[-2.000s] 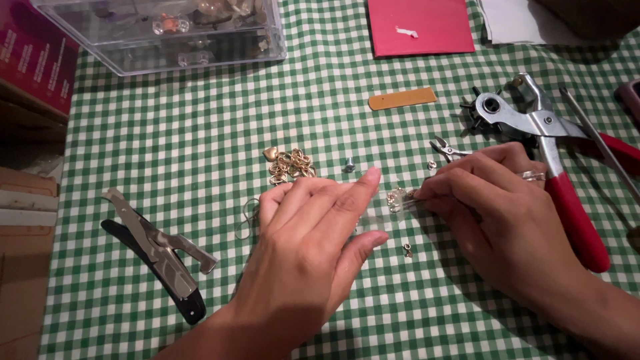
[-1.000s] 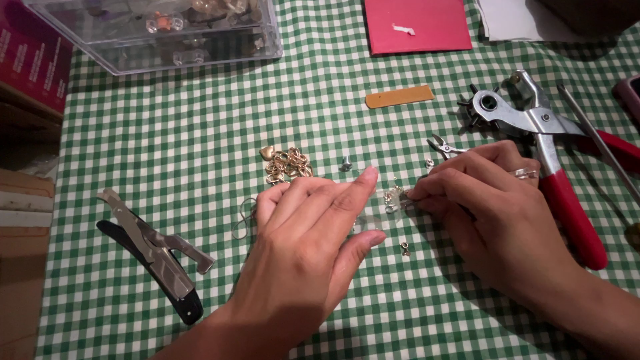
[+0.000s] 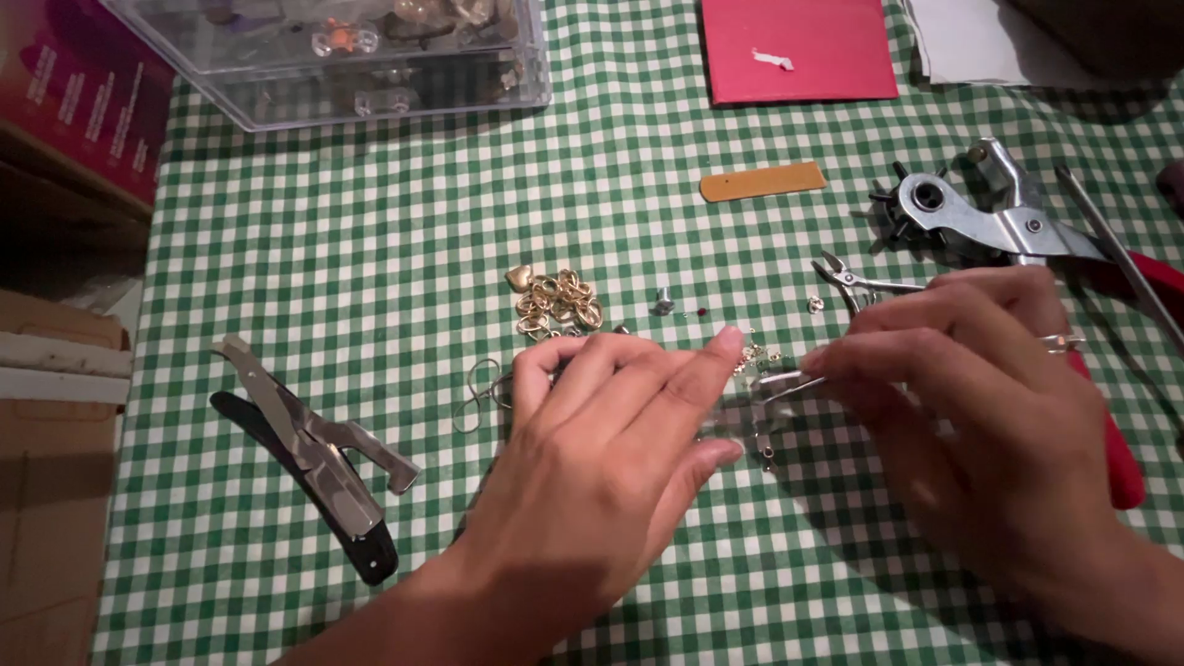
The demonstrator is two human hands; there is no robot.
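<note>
My left hand (image 3: 601,444) lies palm down on the cloth, with its thumb and index finger beside a small clear plastic piece (image 3: 731,414). Small gold-coloured findings (image 3: 754,354) are just past the index fingertip. My right hand (image 3: 962,398) pinches a thin clear or metallic piece (image 3: 791,381), whose tip reaches towards the clear plastic. A short bit of fine chain (image 3: 767,453) lies between the hands. Beyond my left hand is a gold-coloured chain with a heart charm (image 3: 555,301), and a looped thin cord (image 3: 476,393) shows beside its fingers. What lies under the left palm is hidden.
Small pliers (image 3: 846,277), a revolving leather punch (image 3: 990,213) with red handles and a metal rod (image 3: 1124,250) lie at right. A folding metal tool (image 3: 314,453) is at left. Farther back are a clear drawer box (image 3: 388,102), a red card (image 3: 800,51) and a tan strip (image 3: 763,181).
My right fingers have shifted slightly, and the thin piece between them shows more plainly now. My left hand has stayed in about the same place.
</note>
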